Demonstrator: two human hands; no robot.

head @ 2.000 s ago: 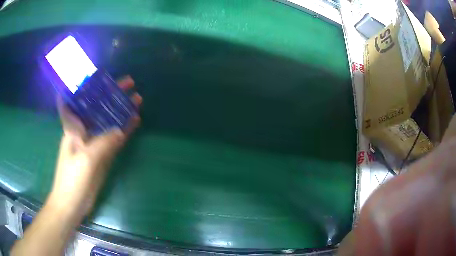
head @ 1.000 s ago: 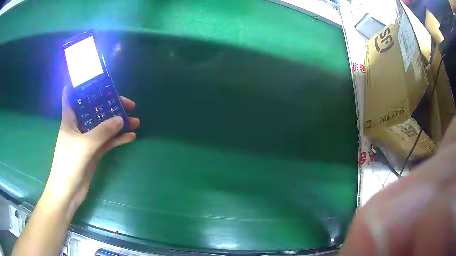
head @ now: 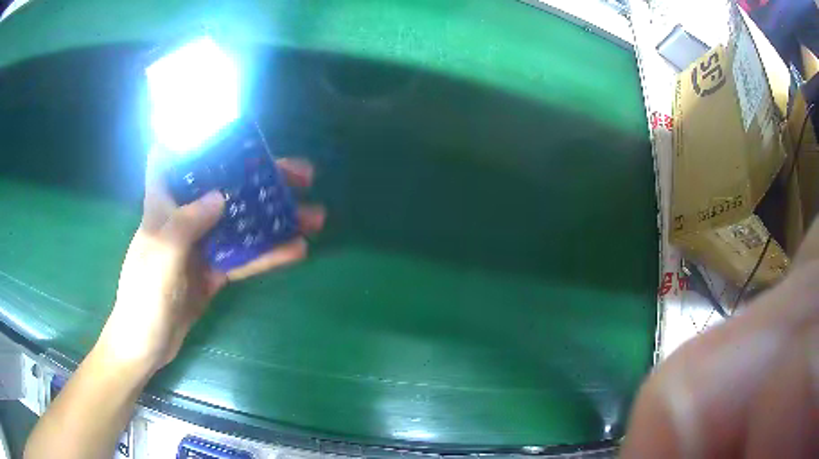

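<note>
A blue keypad phone [head: 235, 199] is held upright and tilted a little, over the green belt. Its screen [head: 193, 94] glows white with a strong bluish glare. My left hand [head: 193, 224] grips the phone from below, with the thumb on the upper keys and the fingers around the right side. My right hand [head: 732, 385] is large, blurred and cut off by the lower right edge; I cannot tell its finger state or whether it holds anything.
The green conveyor belt [head: 431, 314] lies beyond, with a metal edge along the bottom. An open brown carton [head: 718, 152] stands at the right on a white surface, beside a small grey-white box [head: 682, 47]. Part of a blue phone [head: 208, 448] shows at the bottom edge.
My left hand and the phone have moved to the right and slightly down. The thumb has shifted up the keypad, and the screen glare is stronger. My right hand is nearly unchanged.
</note>
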